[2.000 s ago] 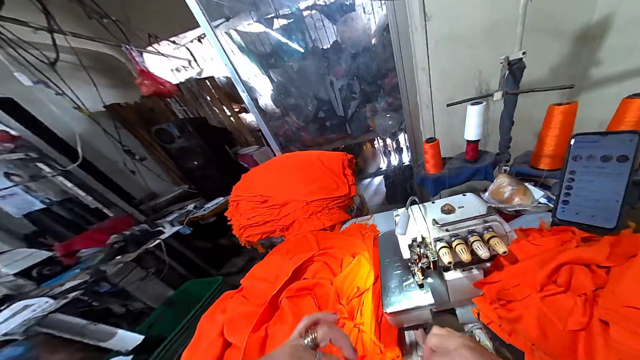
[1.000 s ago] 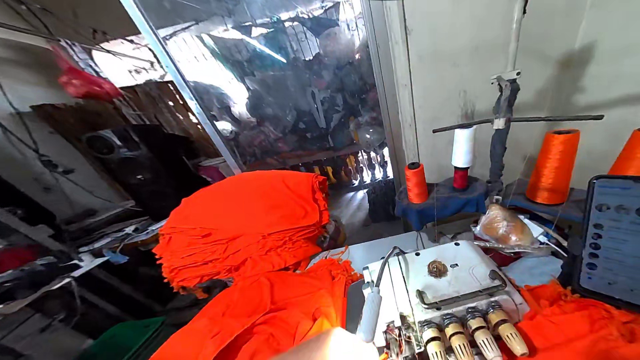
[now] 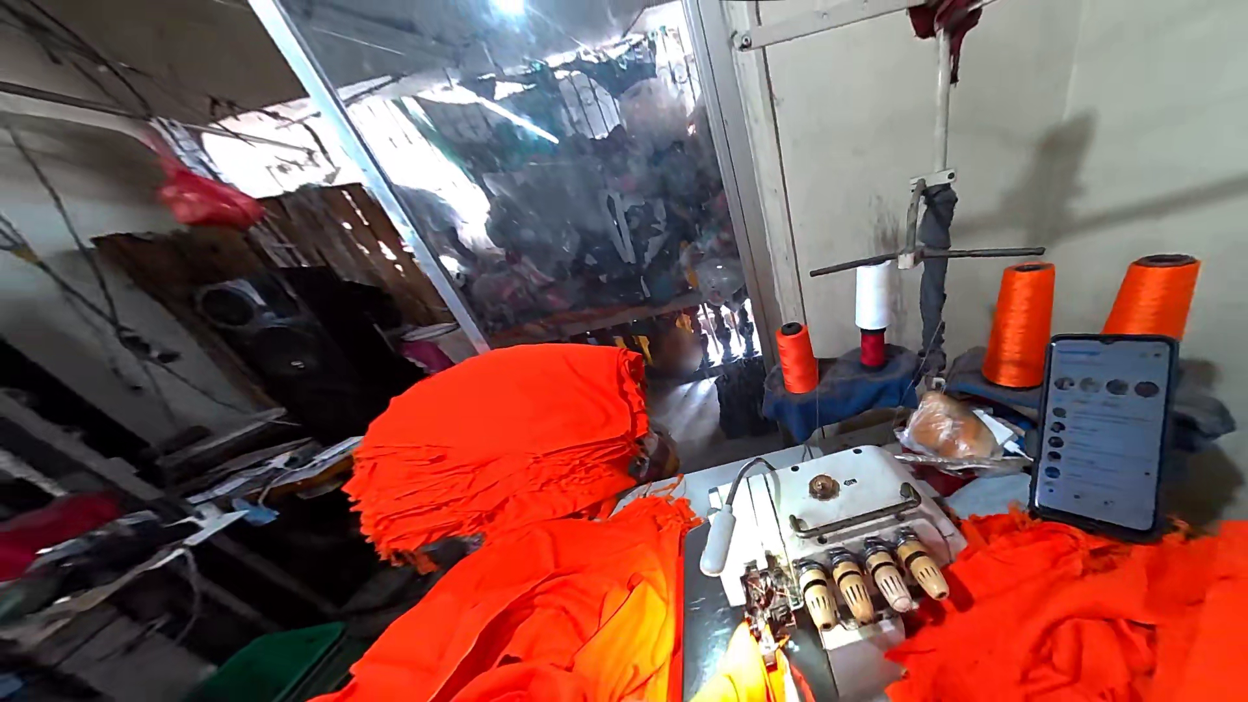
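Neither of my hands shows in the head view. A white overlock sewing machine [image 3: 838,497] stands at the lower middle, with tan tension dials along its front. Lit yellow-orange fabric [image 3: 743,668] lies at its needle area, below a small lamp [image 3: 719,539] on a bent cable. Left of the machine, loose orange fabric [image 3: 546,595] spreads down to the bottom edge. Behind that rises a thick stack of folded orange fabric pieces [image 3: 507,429] with frayed edges. More orange cloth [image 3: 1082,604] is heaped to the right of the machine.
A smartphone [image 3: 1104,434] with its screen lit stands upright on the right heap. Behind the machine are orange thread cones [image 3: 1020,322], a white thread cone [image 3: 873,295] and a plastic-wrapped item [image 3: 946,425]. A metal-framed glass panel [image 3: 585,185] stands behind the stack. A green container [image 3: 268,663] sits low at left.
Two seconds ago both hands were at the bottom edge beside the machine; one second ago part of one showed there. Both are out of sight now. The view has tilted upward since the first frame.
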